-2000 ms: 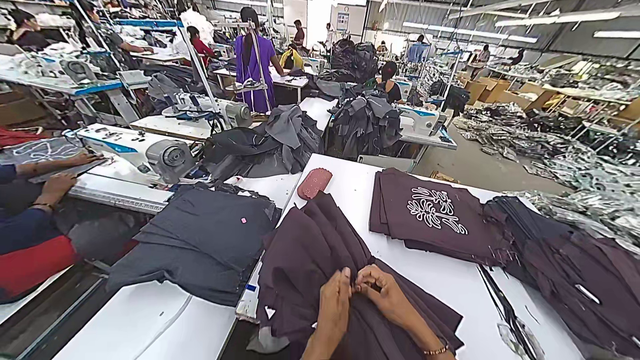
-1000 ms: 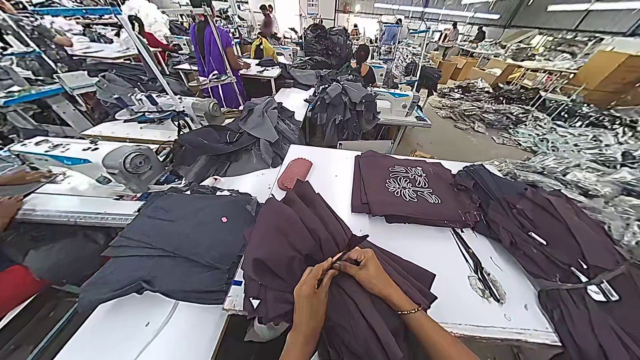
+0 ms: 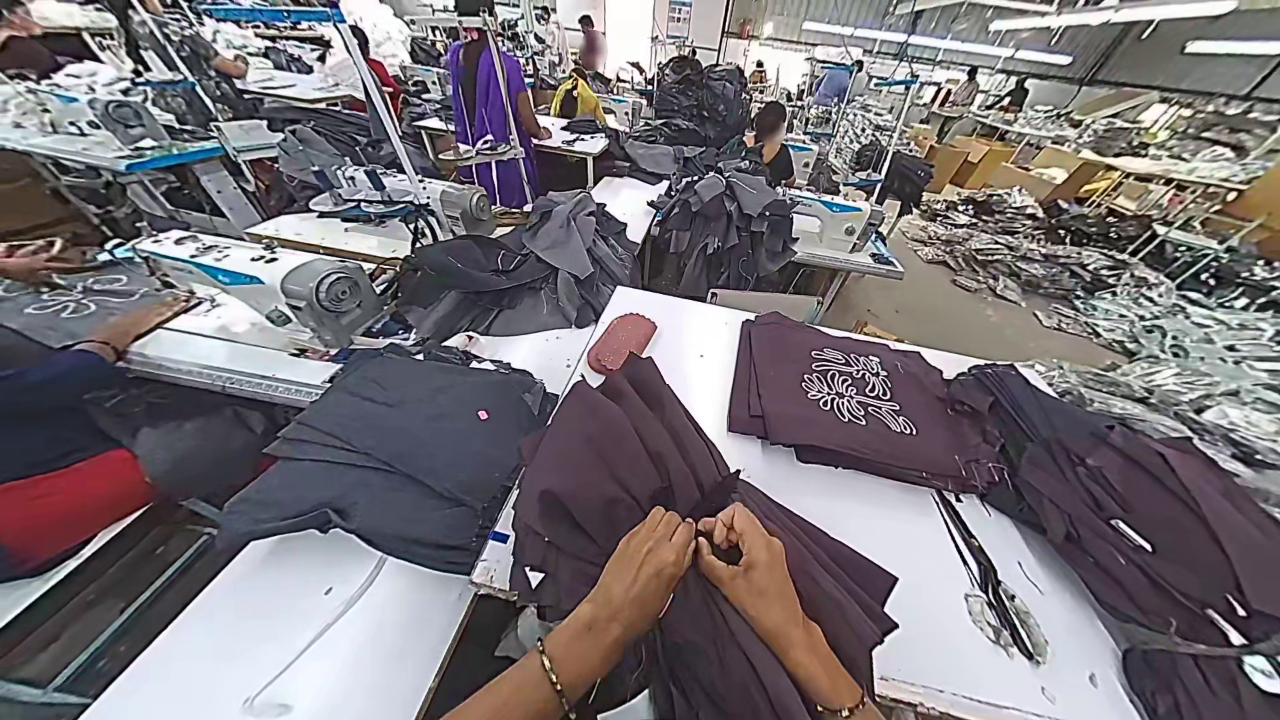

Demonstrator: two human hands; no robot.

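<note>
Dark maroon fabric pieces (image 3: 620, 450) lie fanned and gathered over the near edge of a white table. My left hand (image 3: 650, 565) and my right hand (image 3: 745, 560) meet at the middle of this bundle, fingers pinching a dark strip or cloth edge around it; the exact grip is partly hidden by the fingers. Beyond the bundle rests a red case-like object (image 3: 622, 342). To the right sits a stack of maroon panels (image 3: 850, 400) with white looped embroidery, and below it lie dark strips (image 3: 985, 570).
Grey fabric pieces (image 3: 400, 450) are stacked at left, beside a sewing machine (image 3: 260, 280) where a co-worker's arm (image 3: 120, 335) reaches in. More maroon garments (image 3: 1130, 500) hang over the right side. Grey cloth heaps (image 3: 540, 265) lie behind, with other people farther back.
Both hands stay at the gathered bundle. The dark tip of cloth that stood up above the fingers one second ago has shifted, and the fingers are now closed more tightly together.
</note>
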